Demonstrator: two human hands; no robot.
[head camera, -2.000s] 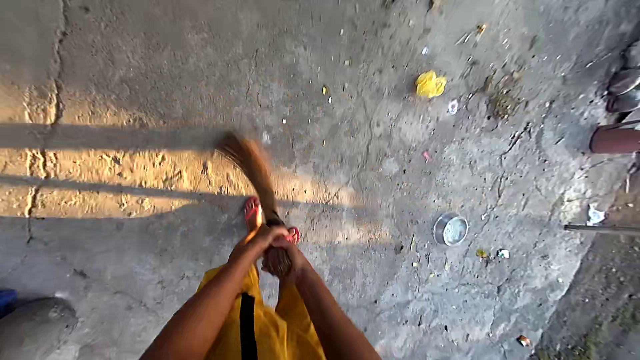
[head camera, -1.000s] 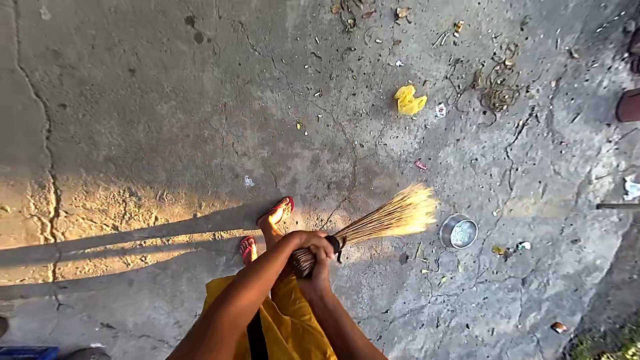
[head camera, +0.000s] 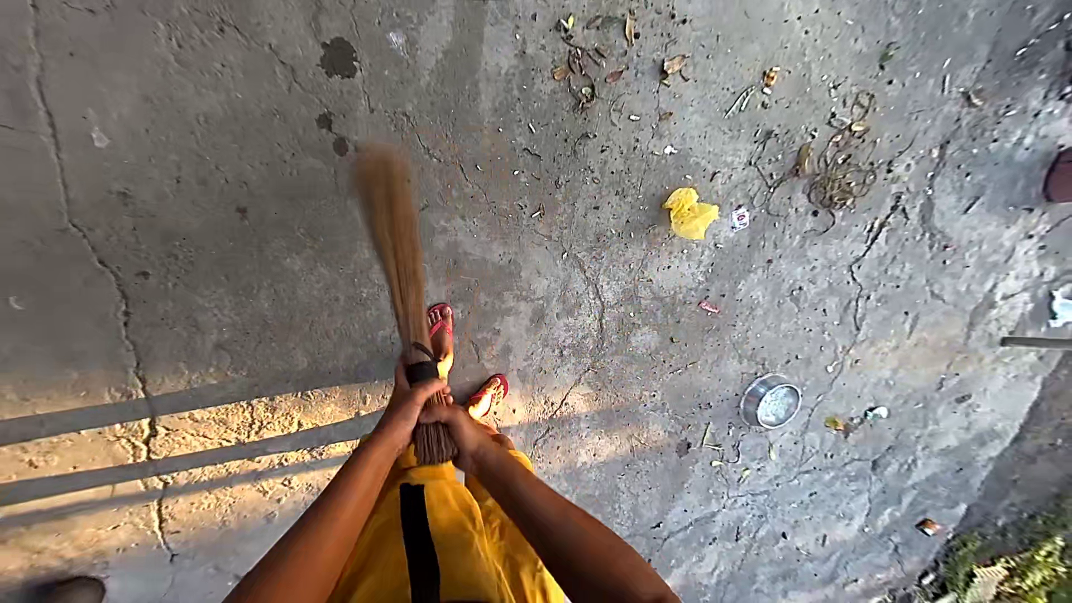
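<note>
Both hands grip a bundled-bristle hand broom (head camera: 404, 268) near its bound end. My left hand (head camera: 410, 404) closes around it just below the black band, and my right hand (head camera: 452, 425) holds it slightly lower, close beside the left. The bristles point away from me toward the upper left, and their tips are blurred. The bundle's butt end sticks out below the hands, above my yellow clothing. Right of the broom, on the cracked concrete ground, lie a crumpled yellow plastic bag (head camera: 691, 214), a small wrapper (head camera: 739, 219) and scattered leaves.
A round metal bowl (head camera: 770, 401) stands on the ground to the right. Tangled dry plant strands (head camera: 840, 177) lie at the upper right. My feet in red flip-flops (head camera: 488, 394) are beside the broom. Green plants (head camera: 1026, 557) border the lower right corner; a bar (head camera: 1036, 342) juts in at the right edge.
The broom has swung from pointing right, near the bowl, to pointing up and left, with both hands still on it. Two seconds ago it also pointed up and left. The feet have shifted.
</note>
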